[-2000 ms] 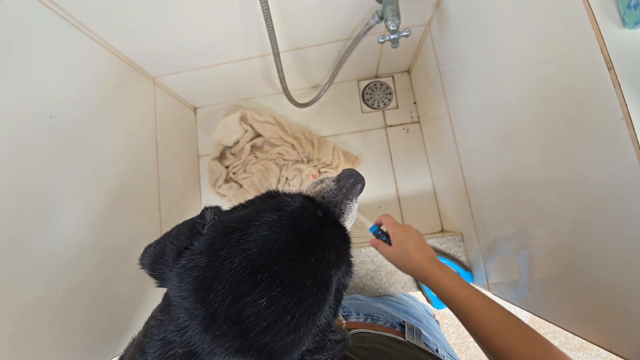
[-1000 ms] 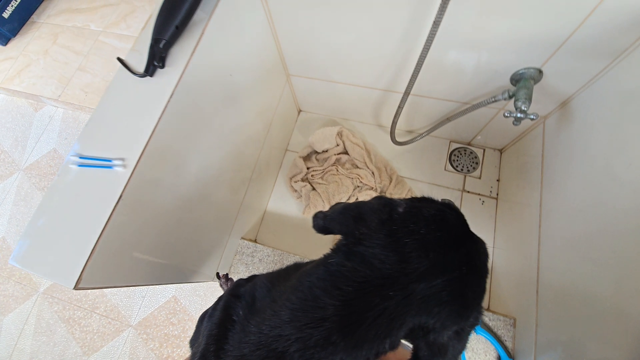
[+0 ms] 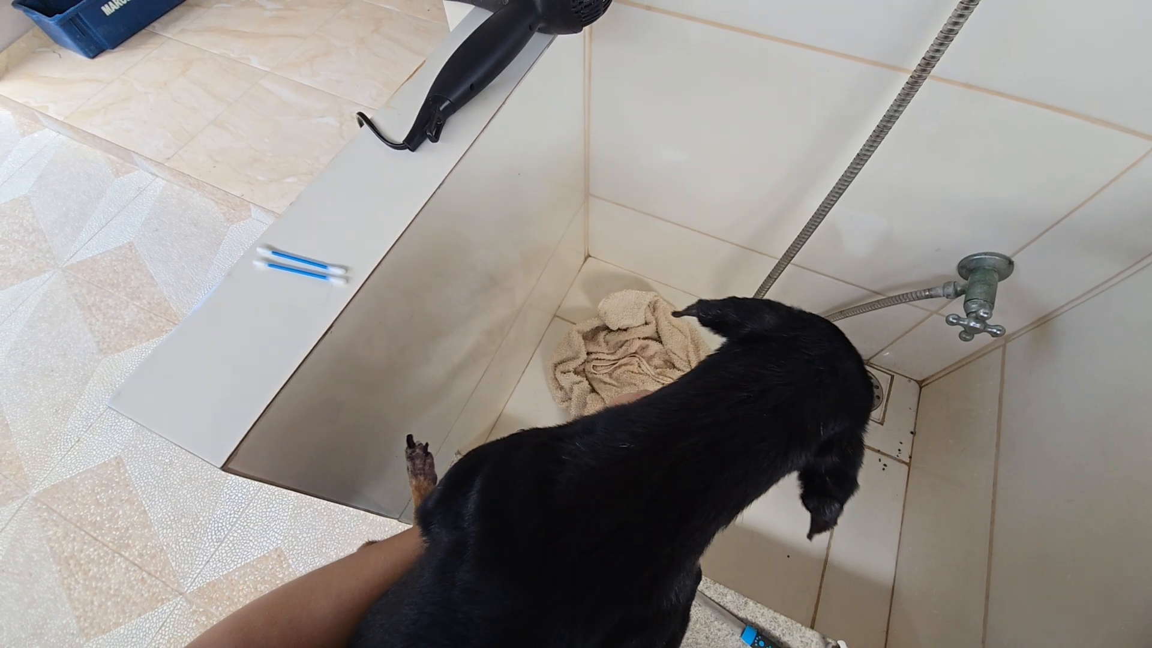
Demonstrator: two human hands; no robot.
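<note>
A black dog lies across the lower middle, its head toward the wall and its ears spread. My left forearm reaches in from the bottom left beneath the dog's body; a small skin-coloured patch beside the towel may be part of my left hand, the rest hidden by the dog. My right hand is out of sight. At the bottom edge, partly cut off, shows a thin tool with a blue part. A crumpled beige towel rests on the tiled floor beyond the dog.
On the ledge at the left lie two blue-stemmed cotton swabs and a black hair dryer. A metal hose and a wall valve are at the right, above a floor drain. A blue crate stands at the top left.
The view has swung left. My right hand, seen two seconds ago with a small blue-and-black thing, is out of sight. The dog's head has turned away, and my left forearm has come into view.
</note>
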